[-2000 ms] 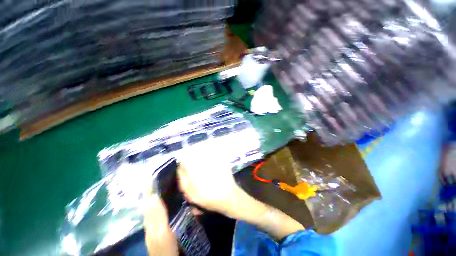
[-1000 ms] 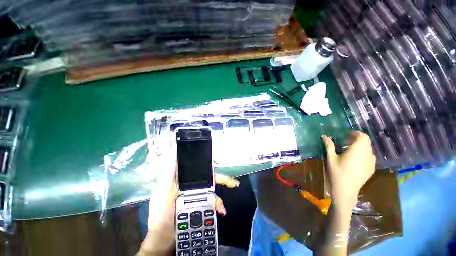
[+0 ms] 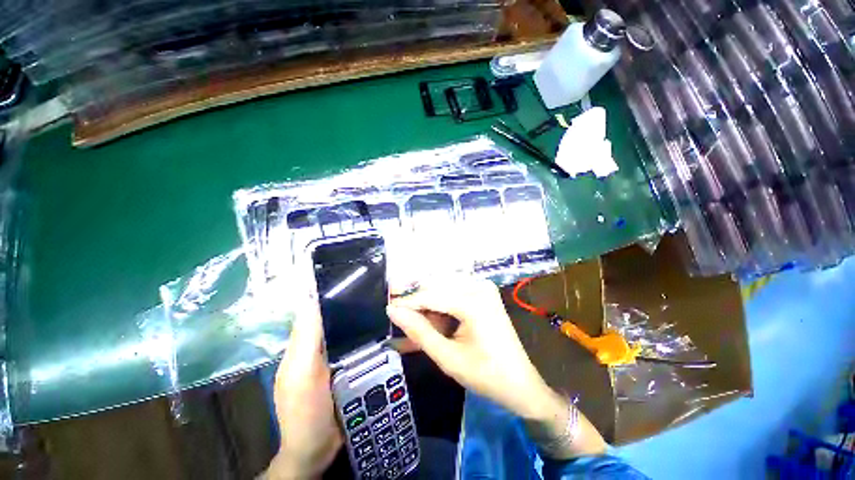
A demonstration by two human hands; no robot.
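An open silver-grey flip phone (image 3: 380, 412) is held upright at the bench edge, its dark screen above the keypad. My left hand (image 3: 305, 398) grips it along its left side. My right hand (image 3: 469, 342) is at the right edge of the lid, thumb and forefinger pinched together there; whether something thin is between them cannot be told. Behind the phone lies a shiny clear lens tray (image 3: 441, 230) with rows of dark-bordered panels. The phone hides part of it.
A white bottle (image 3: 577, 66), white cloth (image 3: 586, 145), dark tweezers (image 3: 530, 148) and black frames (image 3: 459, 99) lie behind the tray. Tray stacks stand at the back and right (image 3: 750, 141). An orange air gun (image 3: 600, 344) hangs over a brown box (image 3: 680, 319) holding film scraps.
My right hand has moved left from beside the right stack to the phone's lid. The phone has tilted slightly in my left hand, and its screen now shows a bright streak.
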